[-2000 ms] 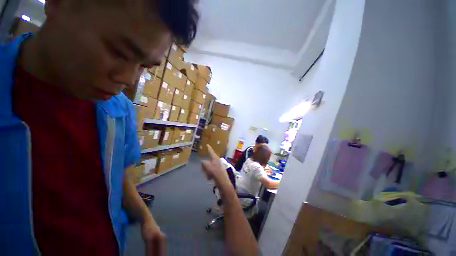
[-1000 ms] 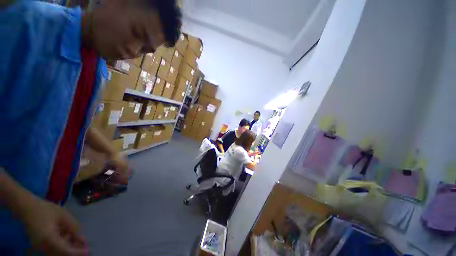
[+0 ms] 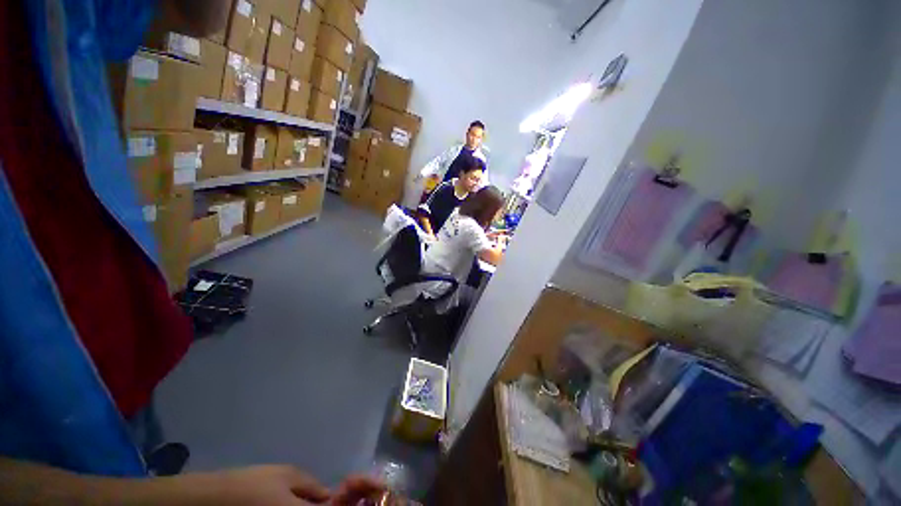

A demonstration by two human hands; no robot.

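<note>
Neither of my hands can be made out as mine. A bare forearm and hand (image 3: pixel 262 485) reach in from the left along the bottom edge, in front of a person in an open blue jacket and red shirt (image 3: pixel 109 287); they look like that person's. Blurred fingertips (image 3: pixel 358 488) lie just right of that hand, cut off by the bottom edge. I cannot tell whose they are. A small shiny spot shows at them, too small and blurred to name.
A white-rimmed bin (image 3: pixel 425 387) stands on the floor beside the wooden desk (image 3: pixel 522 472). The desk holds papers (image 3: pixel 533 427), tape rolls and blue folders (image 3: pixel 721 430). Clipped pink slips (image 3: pixel 642 222) hang on the wall. Carton shelves (image 3: pixel 259 178), a black crate (image 3: pixel 215 296) and several people are farther back.
The pointing arm seen at first is gone. The view has tilted down and shows more desk and floor. The person in blue is farther left, head out of frame; the reaching hand is farther right.
</note>
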